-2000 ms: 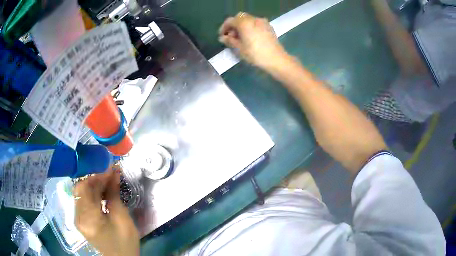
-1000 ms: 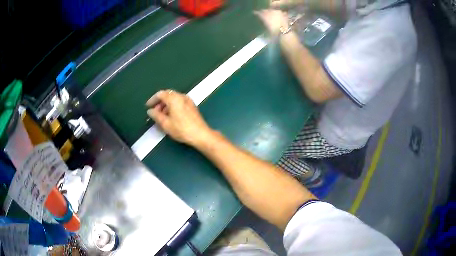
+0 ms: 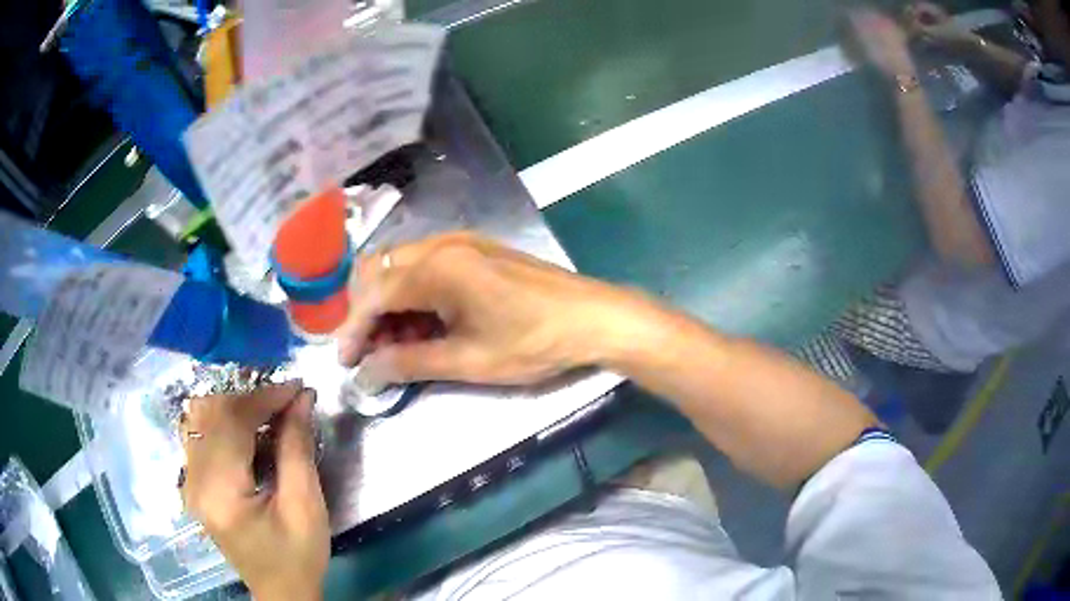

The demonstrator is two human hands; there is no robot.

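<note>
My right hand point(image 3: 469, 311) is over the round fixture point(image 3: 381, 397), its fingertips at the disc's raised centre and hiding part of it; whether it holds a small part cannot be told. My left hand point(image 3: 258, 470) is above the clear parts box point(image 3: 147, 517), beside the heap of small metal parts point(image 3: 235, 378). Its thumb and finger are bent close together; any part between them is too small to tell. The red-orange nozzle point(image 3: 315, 247) points down beside my right fingertips. The blue nozzle point(image 3: 223, 323) slants in from the left above the heap.
Paper labels point(image 3: 311, 129) hang in front of the metal machine plate point(image 3: 469, 440). A pale strip point(image 3: 692, 117) crosses the green surface point(image 3: 727, 200). A neighbouring worker point(image 3: 997, 235) sits at the right, arms over the line. A clear plastic bag point(image 3: 35, 534) lies at the far left.
The view has swung back to the machine. My right hand has moved from over the green line to the round fixture. My left hand, out of view a second ago, shows again by the parts box.
</note>
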